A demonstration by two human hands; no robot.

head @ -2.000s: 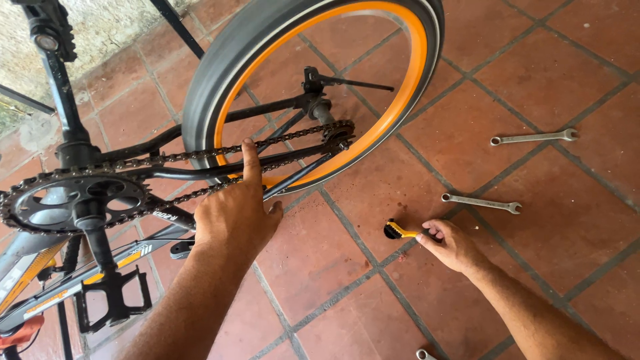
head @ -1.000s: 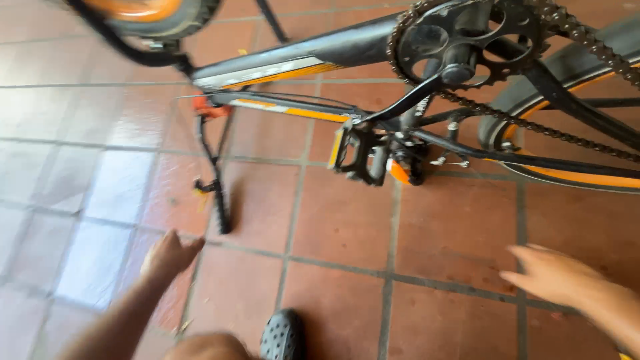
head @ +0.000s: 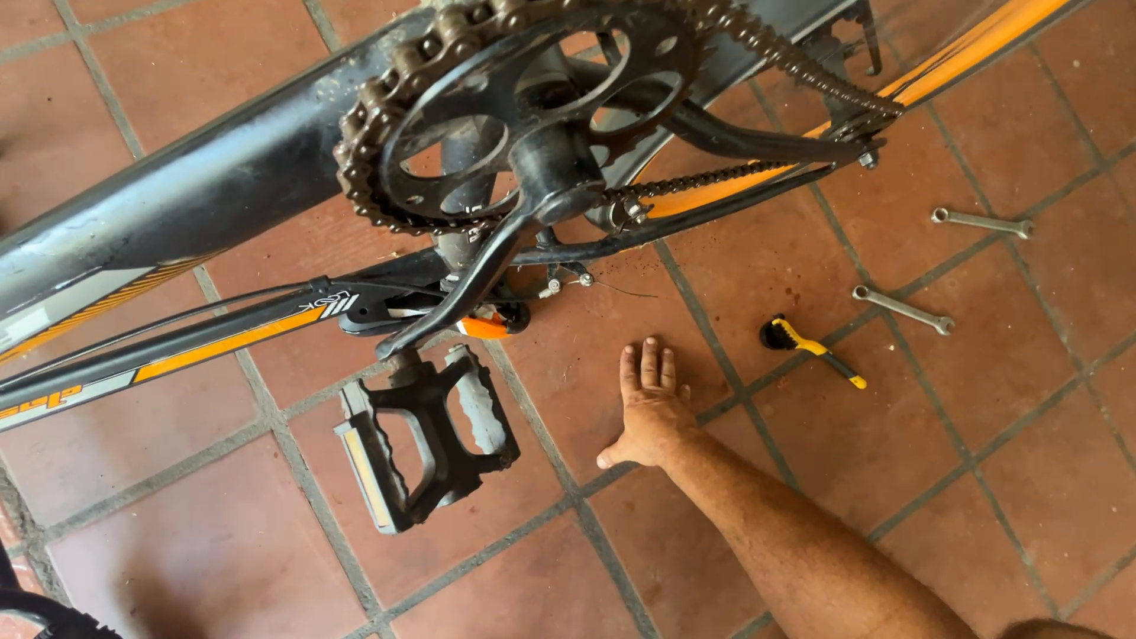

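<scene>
My right hand (head: 655,413) has its fingers spread and holds nothing; it is over or on the tiled floor, right of a black bicycle pedal (head: 435,439). Above it hangs the crank arm (head: 475,266), joined to the chainring (head: 532,115) of an upturned bicycle. A brown, greasy chain (head: 359,169) wraps the chainring and runs toward the rear wheel. To the right of my hand, a yellow and black brush (head: 803,343) lies by a small dark round container (head: 774,334). My left hand is out of view.
Two combination wrenches lie on the floor at the right, one upper (head: 981,222) and one lower (head: 903,311). The bicycle's black frame tube (head: 195,169) crosses the upper left. A black and orange saddle (head: 484,327) sits low, behind the crank. A dark bicycle part (head: 44,612) shows at the bottom left corner.
The brush, in my right hand two seconds ago, now lies on the floor. My left hand has gone out of view. The view has swung to the bicycle's front and back to the crank.
</scene>
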